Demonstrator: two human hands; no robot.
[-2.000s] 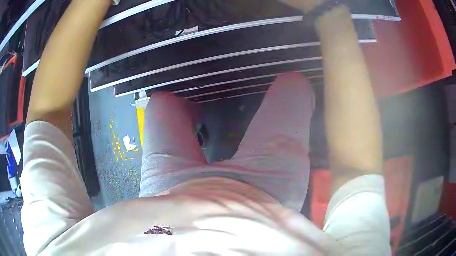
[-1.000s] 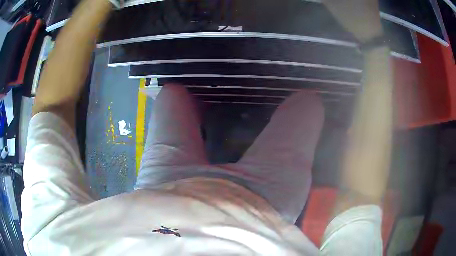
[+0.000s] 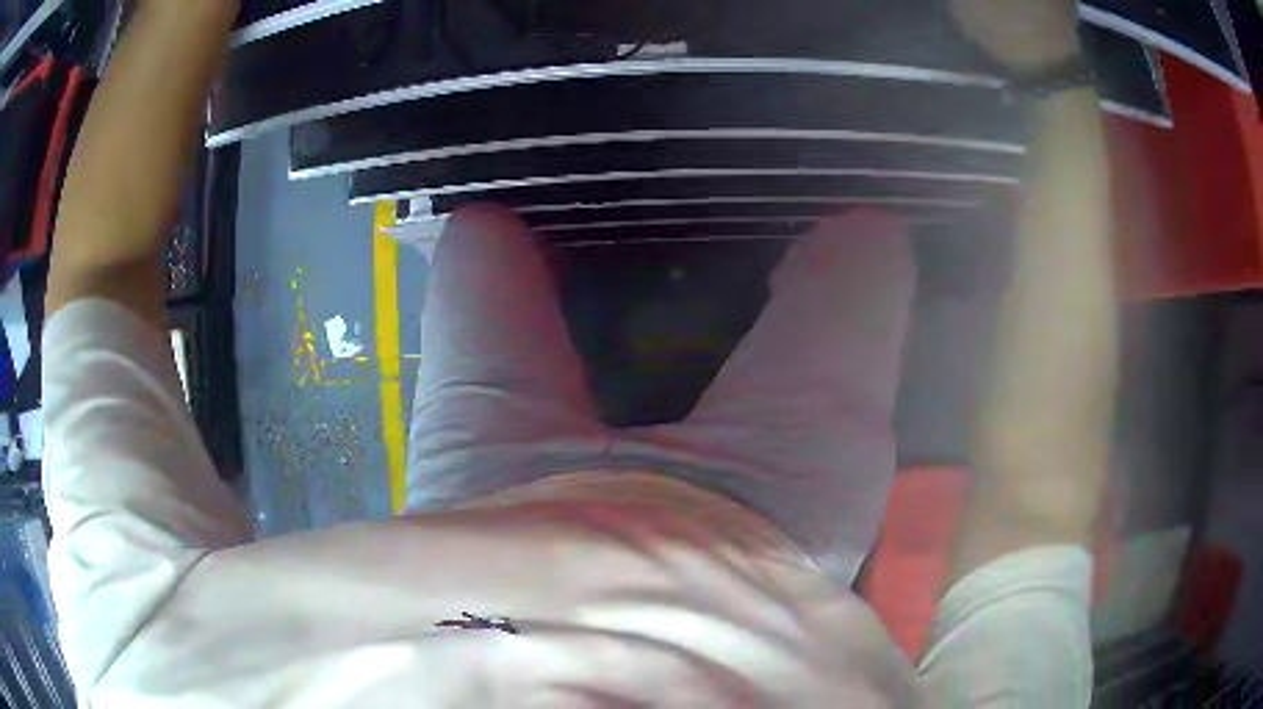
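Several black test rack shelves (image 3: pixel 623 105) with white front edges are stacked in front of my knees. My left arm reaches up along the left side, and my left hand is cut off by the top edge. My right hand (image 3: pixel 1018 31) is at the top right, over the upper shelf, blurred and partly cut off by the edge. A dark band is on the right wrist. The fingers and anything in them cannot be made out. A small pale label (image 3: pixel 651 50) is near the upper shelf's edge.
A large red tray (image 3: pixel 1198 194) is at the right beyond my right arm. Another red surface (image 3: pixel 917 547) is beside my right thigh. Black and red trays (image 3: pixel 39 153) stand at the far left. The grey floor has a yellow line (image 3: pixel 389 333) and a white scrap (image 3: pixel 342 337).
My right hand has moved up and right since the earliest frame. My left arm has shifted left, and its hand has left the picture. The shelves sit slightly higher than a second ago.
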